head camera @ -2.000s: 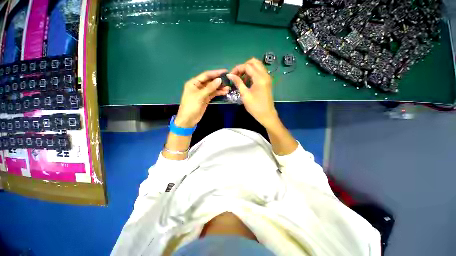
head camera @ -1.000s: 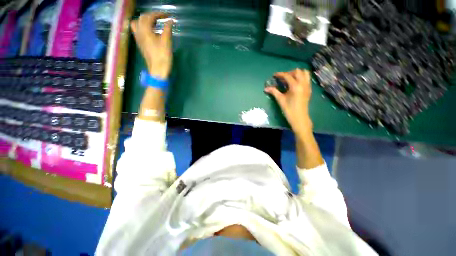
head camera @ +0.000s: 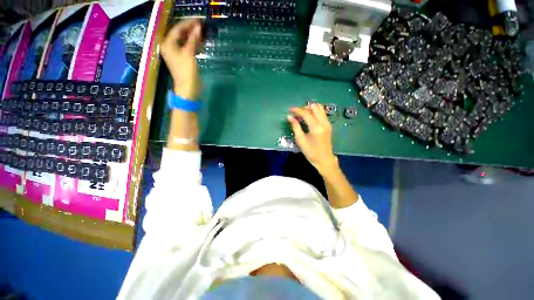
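Note:
My left hand (head camera: pixel 182 50) is raised over the back left of the green bench. It is blurred, with the fingers bent together, and I cannot tell if they hold anything. My right hand (head camera: pixel 315 135) is just above the bench near its front edge, fingers curved and apart, with nothing visible in them. Small dark round-topped modules stand in a short row: one (head camera: pixel 331 109) beside my right fingers, another (head camera: pixel 350 112) farther right, and one partly hidden behind the fingertips. A pale crumpled scrap (head camera: pixel 286 142) lies at the bench's front edge.
A large heap of modules (head camera: pixel 439 82) covers the right. A white and green box (head camera: pixel 334 44) stands at the back. Clear ridged trays (head camera: pixel 252 44) with dark parts lie back left. Board strips (head camera: pixel 70 108) lie on printed cardboard (head camera: pixel 117 199) at left.
My right hand has moved left and let go of the dark piece it held; a row of modules shows beside it. My left hand stays back left, its fingers now closer together.

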